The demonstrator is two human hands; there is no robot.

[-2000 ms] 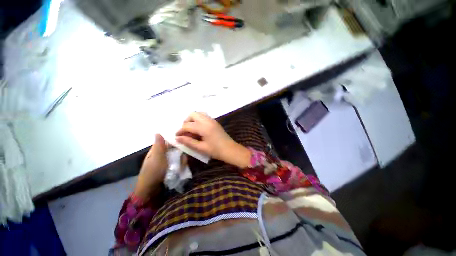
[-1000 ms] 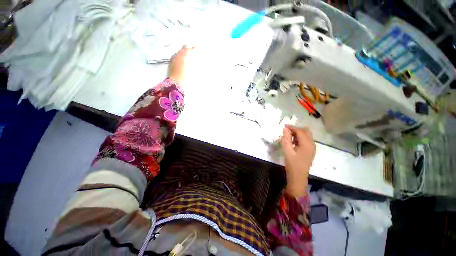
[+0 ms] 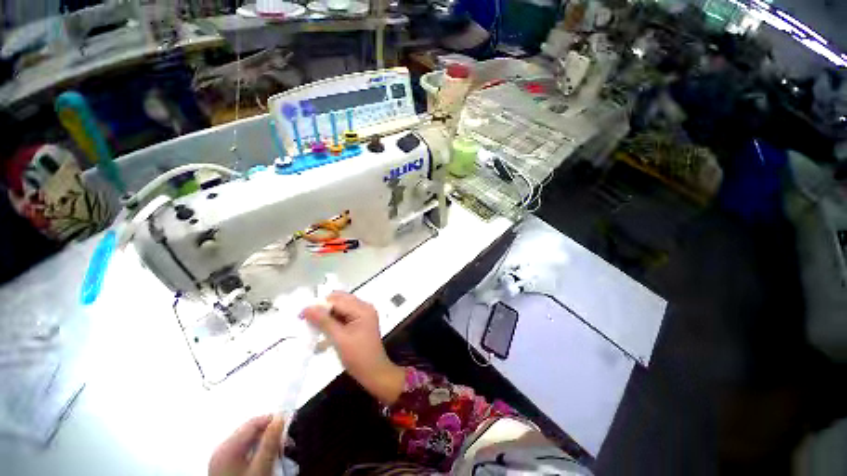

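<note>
A narrow white fabric strip [image 3: 302, 376] runs between my two hands in front of the sewing machine. My right hand [image 3: 351, 333] pinches its upper end near a small white pile of pieces [image 3: 327, 284] by the needle area. My left hand [image 3: 249, 448] holds its lower end at the table's front edge; white fabric shows beside the fingers. The white JUKI lockstitch machine [image 3: 297, 209] stands behind. Its presser foot area [image 3: 228, 302] is left of my right hand and partly washed out by glare.
Red-orange snips [image 3: 332, 245] and orange-handled scissors [image 3: 327, 226] lie on the machine bed. A control panel [image 3: 345, 100] stands behind. A phone [image 3: 500, 330] with cable lies on the white board [image 3: 566, 372] at right. White fabric pieces [image 3: 37, 344] lie at left.
The view has swung up and right. My left hand has come back from the table's far left and now holds the strip's lower end. My right hand stays near the small pile.
</note>
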